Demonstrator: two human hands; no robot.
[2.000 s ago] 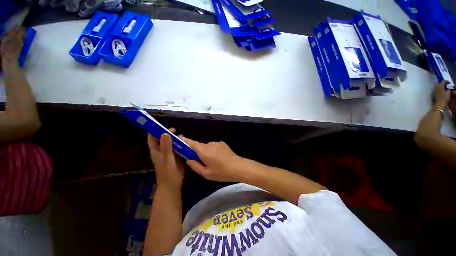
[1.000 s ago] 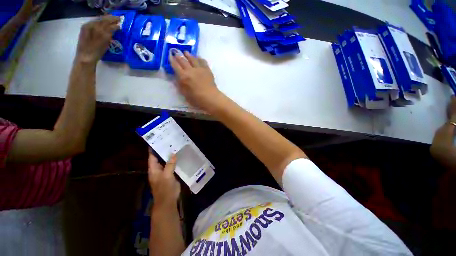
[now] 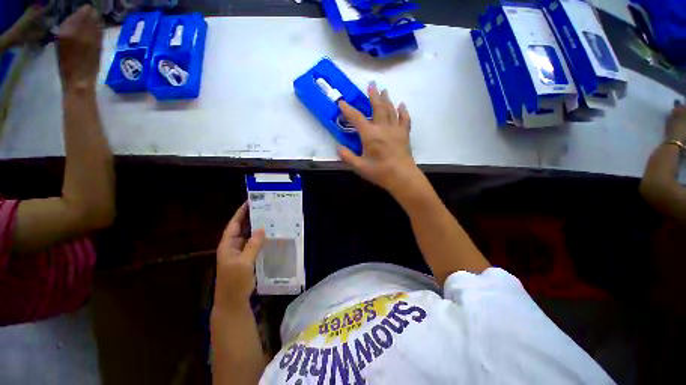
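Observation:
My left hand [image 3: 239, 259] holds a white and blue retail box [image 3: 277, 233] over my lap, below the table edge. Its cut-out window faces up and looks empty. My right hand [image 3: 381, 141] lies over the near end of a blue tray [image 3: 328, 98] on the tabletop, fingers spread. The tray sits at a slant and holds a white plug at its far end and a white cable coil, partly hidden by my fingers. Whether my right hand grips the tray or only rests on it is unclear.
Two filled blue trays [image 3: 177, 56] lie at the left on the white table [image 3: 248, 83]. A fanned pile of box blanks [image 3: 380, 26] is at the back. Several filled boxes [image 3: 535, 64] lean at the right. Another person's arm [image 3: 81, 143] reaches in at left; a hand [image 3: 673, 143] shows at right.
My right hand and one tray have moved right, away from the other two trays. The box in my left hand has turned more upright. The neighbour's hand has moved left off the trays.

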